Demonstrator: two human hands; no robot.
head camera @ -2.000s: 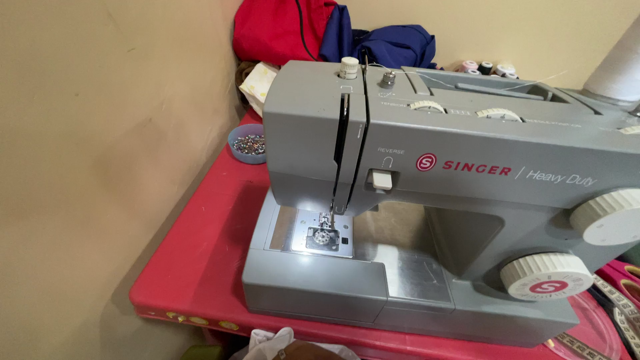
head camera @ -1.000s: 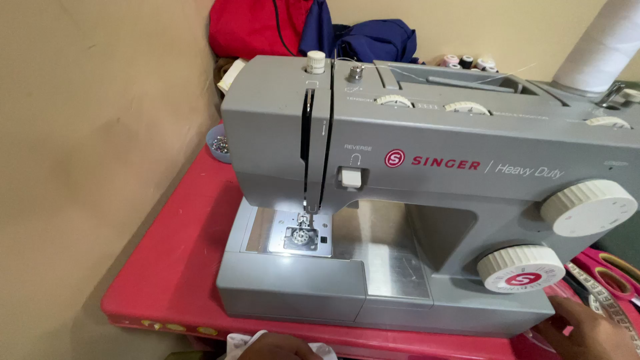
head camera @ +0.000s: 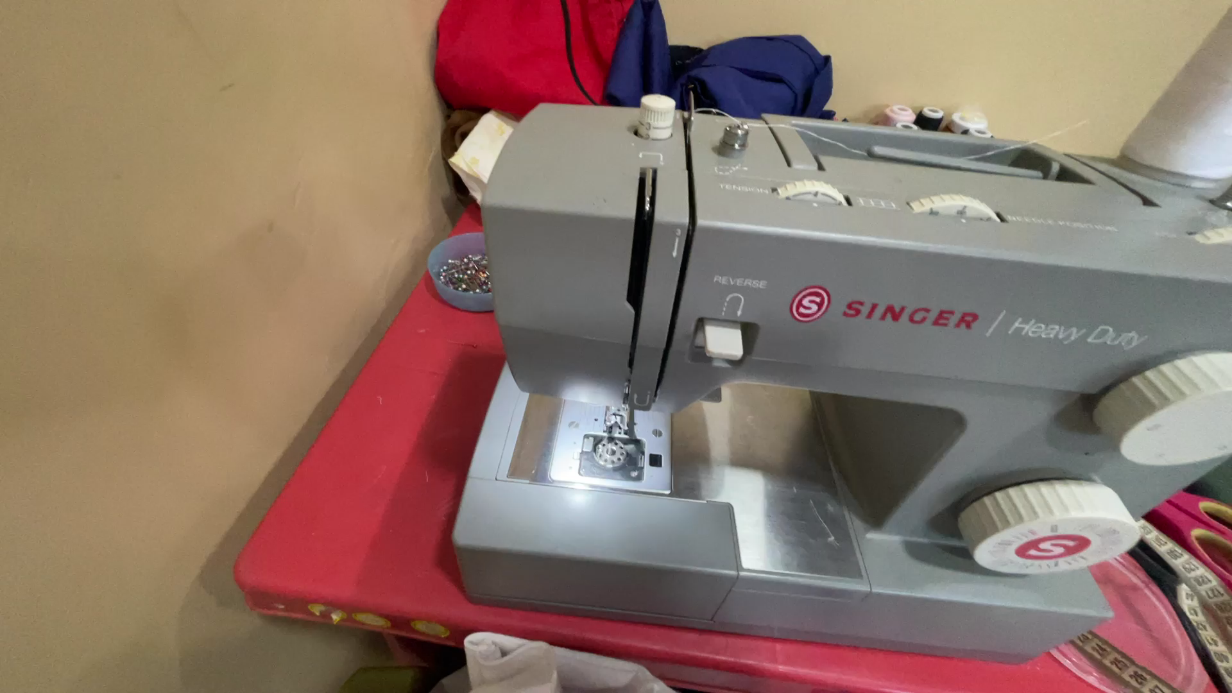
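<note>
Neither my left hand nor my right hand shows at this moment. A grey Singer Heavy Duty sewing machine (head camera: 597, 539) stands on a red table (head camera: 385, 462). Its lamp lights the metal needle plate (head camera: 568, 448), where the presser foot (head camera: 618, 419) sits above the bobbin (head camera: 610, 453) under its cover. No fabric lies under the foot. White fabric (head camera: 520, 664) pokes up at the bottom edge, in front of the table. A loose thread (head camera: 1039, 140) runs across the machine's top from near the thread guide.
A blue bowl of pins (head camera: 460, 289) stands behind the machine's left end, near the wall. Red cloth (head camera: 525, 53) and blue cloth (head camera: 760, 77) lie behind. Small thread spools (head camera: 929, 117) and a large white cone (head camera: 1189, 115) are at the back right; a measuring tape (head camera: 1193, 577) lies at right.
A hand at the machine's lower right and another over the white fabric, both seen one second ago, are out of view now. The view has shifted somewhat.
</note>
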